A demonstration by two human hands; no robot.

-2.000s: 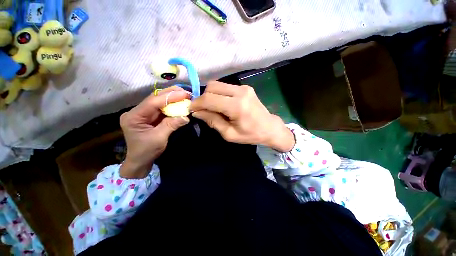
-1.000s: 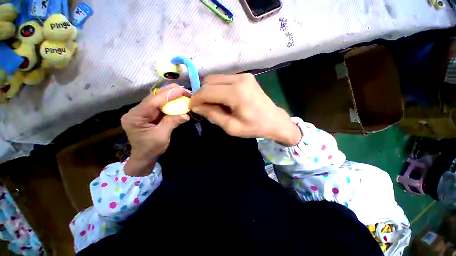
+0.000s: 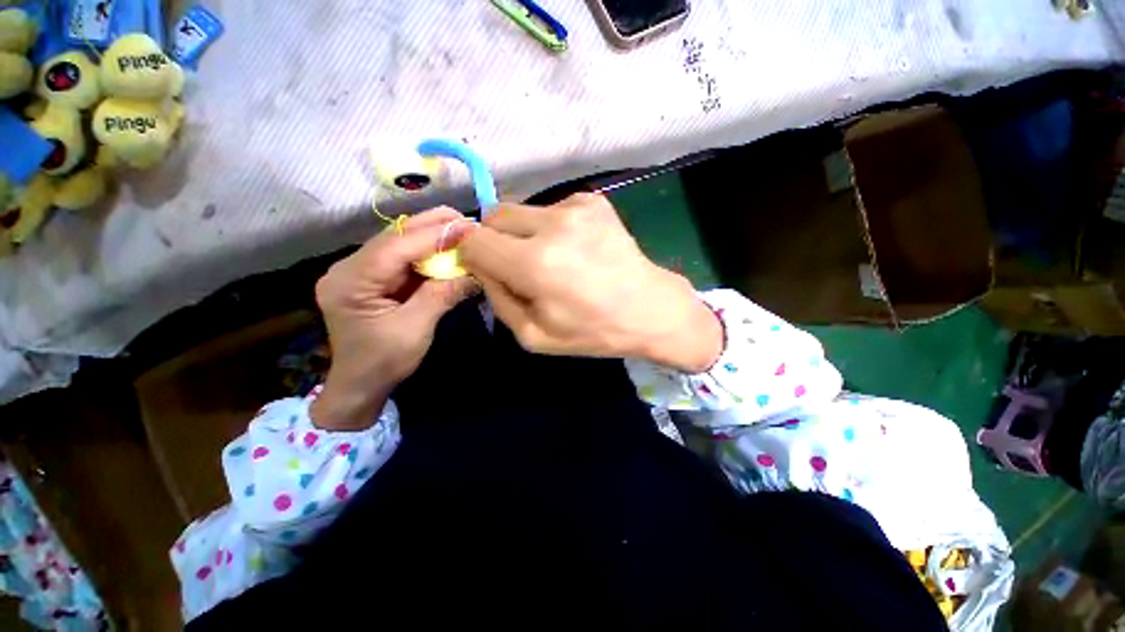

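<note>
My left hand point(image 3: 385, 294) grips the plush piece by its pale-yellow end point(image 3: 442, 263) between thumb and fingers, above my dark-clothed lap. My right hand point(image 3: 570, 274) has its fingertips closed at the same yellow end and covers part of it. A light-blue plush strip point(image 3: 474, 166) curves up from behind the fingers to another yellow end point(image 3: 403, 170) with a dark eye patch, at the table's edge. A fine pale thread loops over my left fingers, with a yellow loop beside them. No needle can be made out.
The whitish table cover point(image 3: 296, 136) carries a pile of blue and yellow plush pieces point(image 3: 130, 121) at left. Thread snips point(image 3: 533, 22) and a smartphone point(image 3: 639, 17) lie at the far side. An open carton point(image 3: 923, 216) and a pink item point(image 3: 1021, 426) are at right.
Both hands have come closer together and my right fingers now cover more of the yellow end. My left hand has shifted slightly right.
</note>
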